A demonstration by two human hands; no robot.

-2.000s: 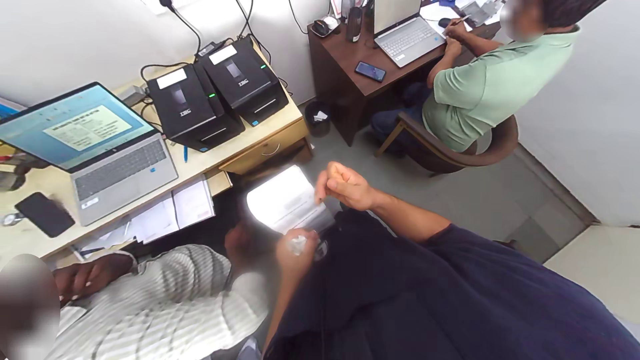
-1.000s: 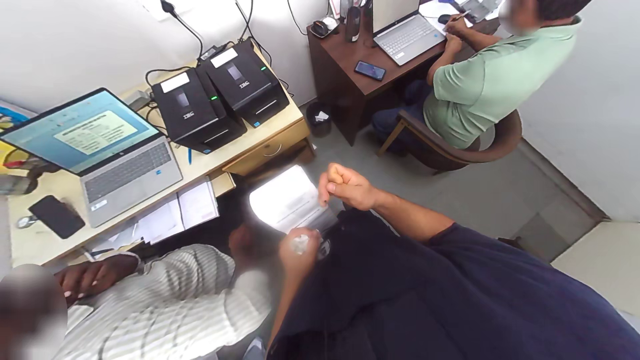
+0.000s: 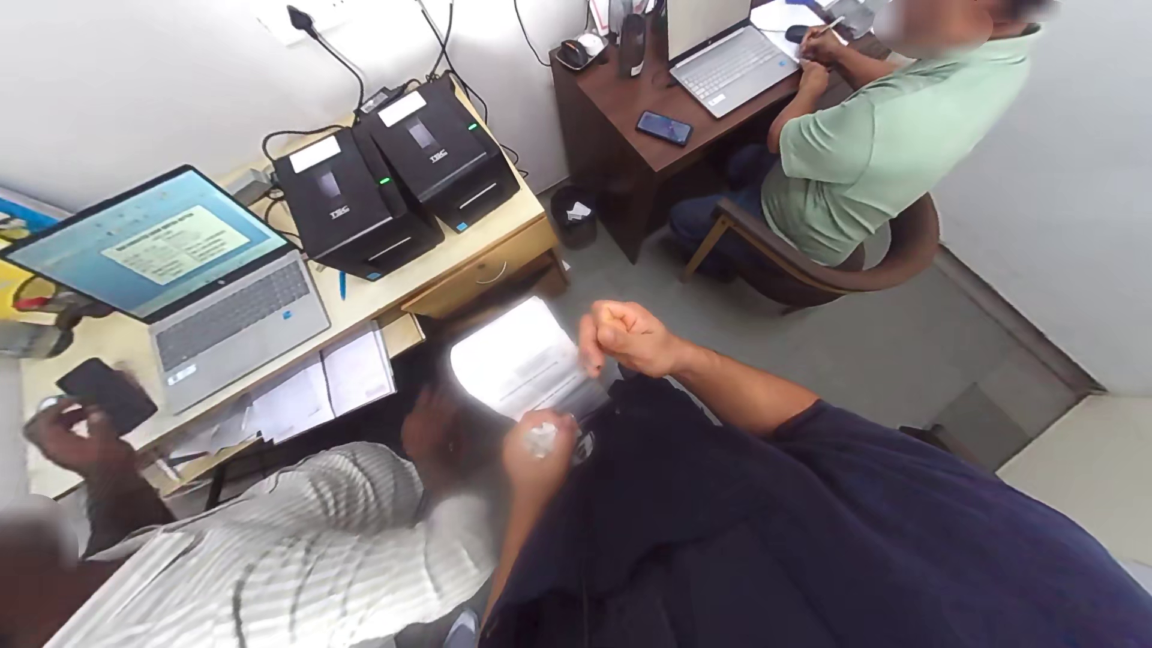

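White printed papers [image 3: 517, 355], bright with glare, lie in front of my body at the centre. My left hand [image 3: 540, 445] is at their lower edge with a small crumpled whitish thing [image 3: 542, 440] showing on it; whether its fingers grip the papers is not clear. At the right edge of the papers is my right hand [image 3: 630, 338], its fingers curled in; I cannot tell whether it pinches anything.
A person in a striped shirt [image 3: 360, 549] sits at the left by a desk with a laptop [image 3: 238, 315], a phone [image 3: 108, 396], two black label printers [image 3: 351, 202] and an open drawer [image 3: 409, 333]. Another person [image 3: 886, 135] writes at a brown desk [image 3: 612, 112]. A waste bin [image 3: 574, 216] stands between the desks.
The seated person at the left has moved a hand from near their face to the phone on the desk. My hands and the papers have hardly moved.
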